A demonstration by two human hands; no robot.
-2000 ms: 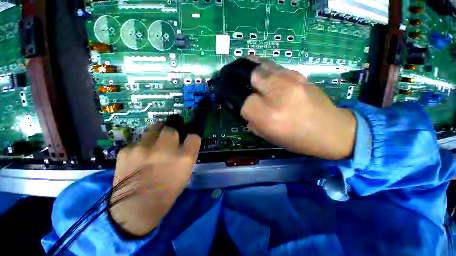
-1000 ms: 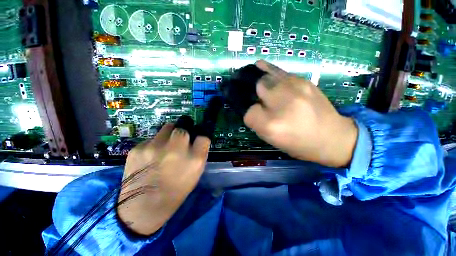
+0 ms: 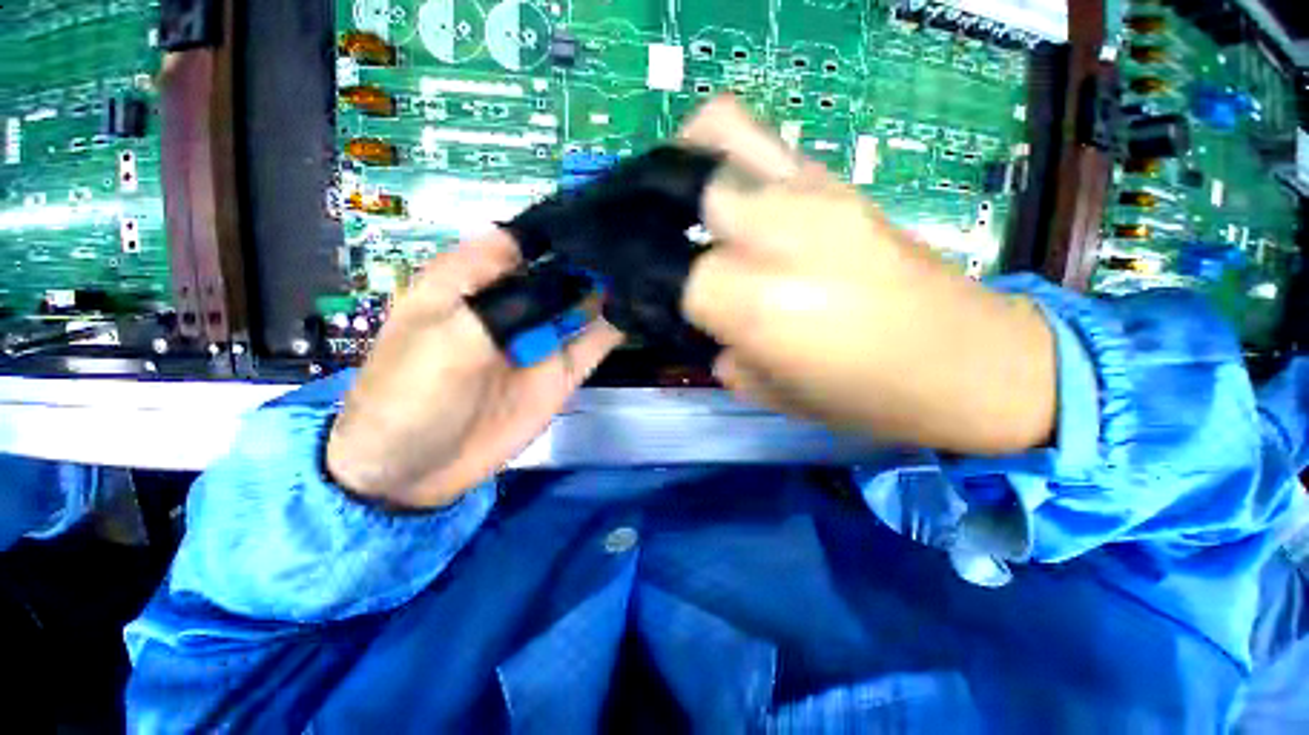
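A green printed circuit board (image 3: 632, 86) lies in front of me. Several blue film capacitors (image 3: 586, 168) stand on it, partly hidden by my fingers. My left hand (image 3: 467, 345), black covers on its fingers, is turned palm up near the board's front edge and holds a blue film capacitor (image 3: 534, 342) between palm and fingers. My right hand (image 3: 804, 273), also with black-covered fingers, meets the left fingers above the board. Its blurred fingertips are closed together over more blue; I cannot tell what they grip.
A silver conveyor rail (image 3: 689, 431) runs along the near edge. Reddish-brown carrier bars (image 3: 201, 187) stand at both sides of the board, with more boards beyond. A copper-wound coil (image 3: 371, 101) shows in a row along the board's left.
My left hand has turned from palm down to palm up and come off the board's blue parts, showing a blue capacitor. My right hand has moved against it. The view has shifted.
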